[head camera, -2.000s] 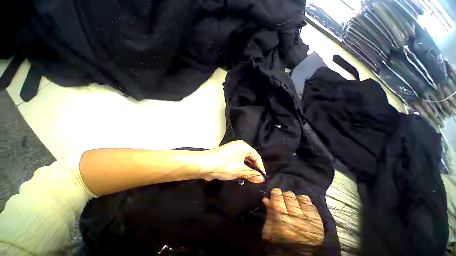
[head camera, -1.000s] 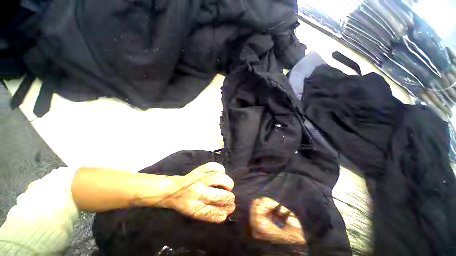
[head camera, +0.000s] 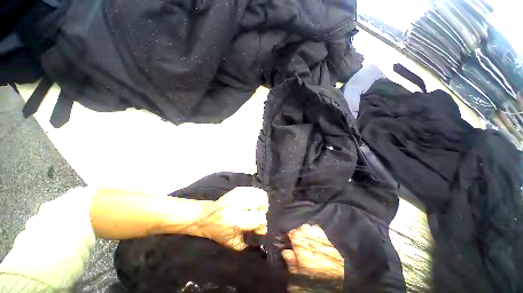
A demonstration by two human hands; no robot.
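Observation:
A black hooded jacket point(head camera: 344, 223) lies on the pale table, its hood point(head camera: 309, 137) spread towards the far side. My left hand point(head camera: 241, 217) is closed on the jacket's front edge, fingers curled and partly overexposed. My right hand point(head camera: 314, 252) is just to its right, its fingertips at the same dark edge; cloth covers part of this hand. A small shiny speck point(head camera: 264, 248) shows between the hands, but I cannot tell if it is a zip slider. Another glint shows near the bottom edge.
A large pile of dark garments point(head camera: 172, 57) with hanging straps covers the upper left of the pale table point(head camera: 155, 149). A second dark garment point(head camera: 413, 126) with a grey band lies at right. Folded garment stacks point(head camera: 459, 51) stand at upper right. Speckled floor point(head camera: 34, 166) shows at left.
Since two seconds ago my left hand has moved down and left and closed into a fist. My right hand has moved slightly left and down, and is now partly under cloth at the front edge.

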